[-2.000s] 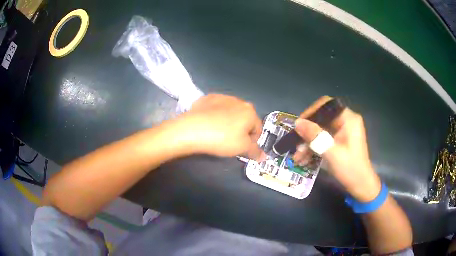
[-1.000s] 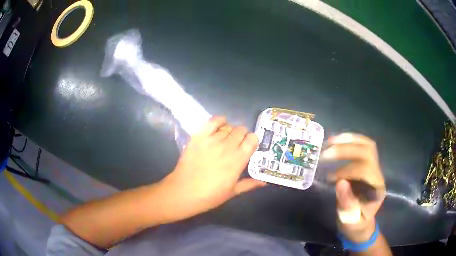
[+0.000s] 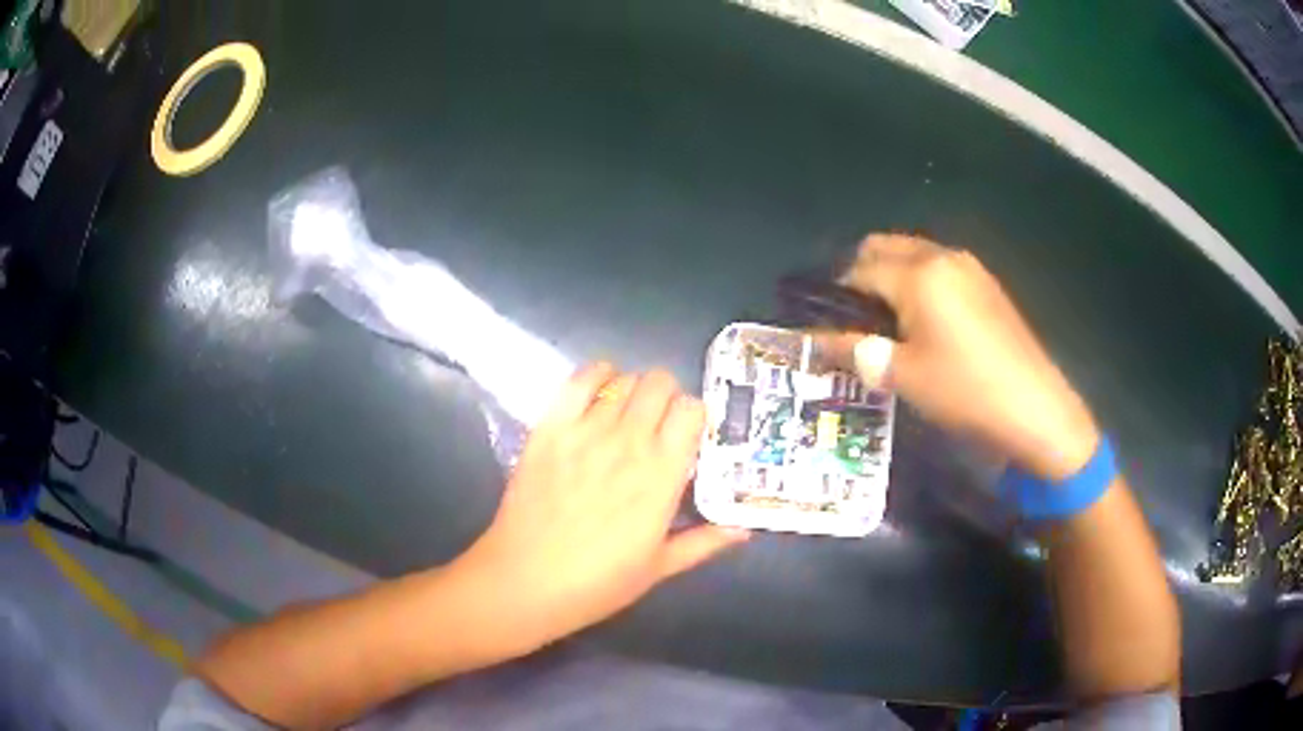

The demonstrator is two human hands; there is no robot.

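The open white socket housing (image 3: 796,431) lies on the dark bench, with a green circuit board, a dark block and brass strips inside. My left hand (image 3: 593,493) grips its left edge, thumb along the lower side. A bagged white power cord (image 3: 429,311) runs up-left from under my left hand. My right hand (image 3: 943,336) is blurred over the housing's upper right corner. It holds a dark hand tool (image 3: 836,304), whose tip I cannot make out. A blue wristband (image 3: 1060,483) is on my right wrist and a white finger wrap (image 3: 872,360) on a finger.
A cream-yellow tape roll (image 3: 209,109) lies at the upper left. Brass contact strips (image 3: 1263,479) are heaped at the far right. A green conveyor (image 3: 1129,136) behind a pale rail (image 3: 1000,103) carries another white unit (image 3: 947,17) at the top. A black machine edge stands far left.
My right hand has moved from right of the housing up over its upper right corner, with the dark tool. The housing has turned slightly and shifted left. Another unit has appeared on the conveyor.
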